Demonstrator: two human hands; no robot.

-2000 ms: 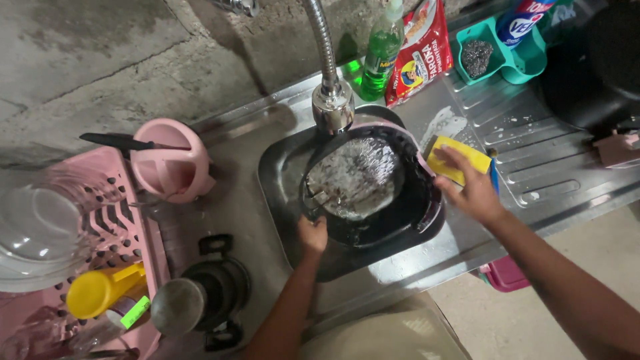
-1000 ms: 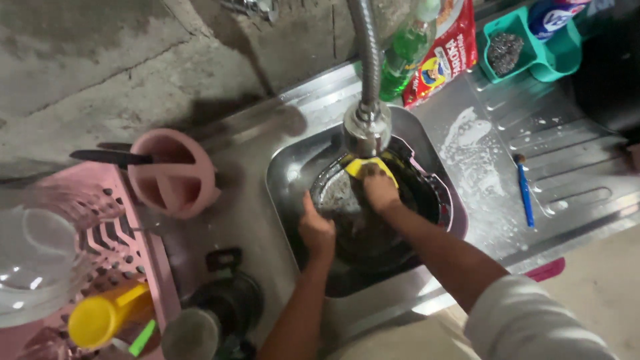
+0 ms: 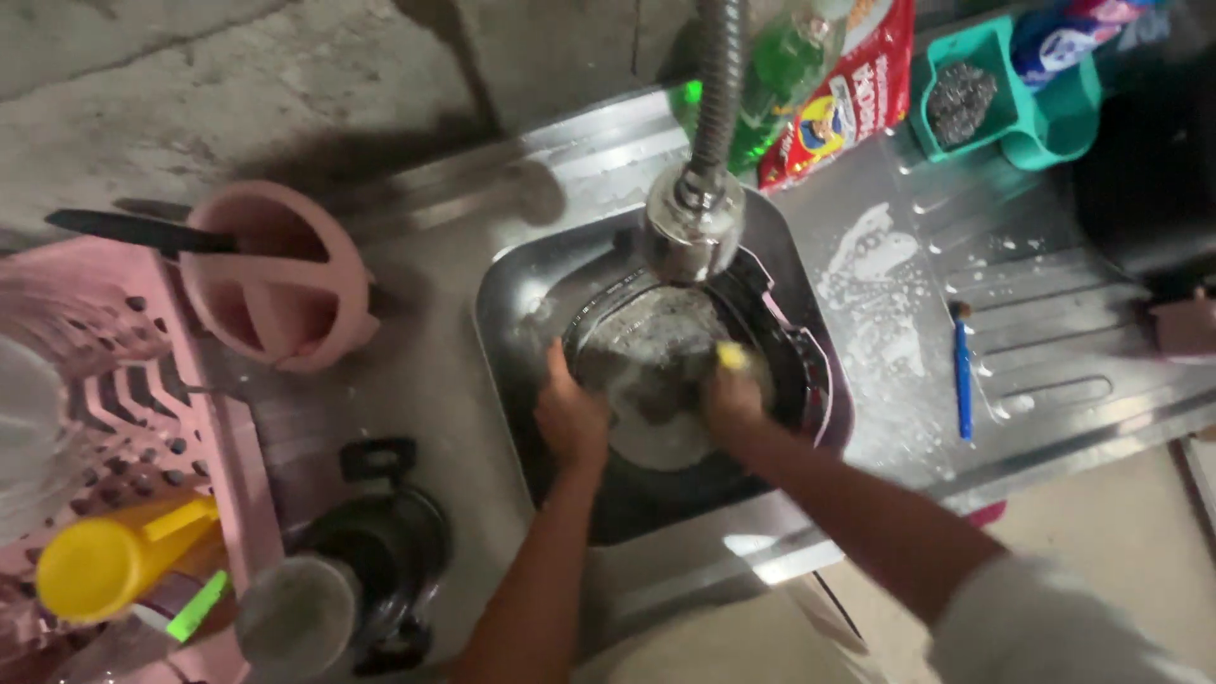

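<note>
A round dark pan with a pale, wet inner bottom lies in the stainless steel sink basin, under the metal faucet head. My left hand grips the pan's left rim. Over the inside right part of the pan, my right hand holds a yellow sponge; the hand is blurred and most of the sponge is hidden by it. A pinkish strip runs along the right edge of the pan.
Left are a pink dish rack, a pink cutlery holder and a black pot. Right are a blue-handled brush, a teal caddy with steel wool, a red packet and a green bottle.
My right hand has moved with the sponge from the drainboard into the pan. Its position inside the pan has since shifted toward the right. The blue brush on the drainboard is now uncovered.
</note>
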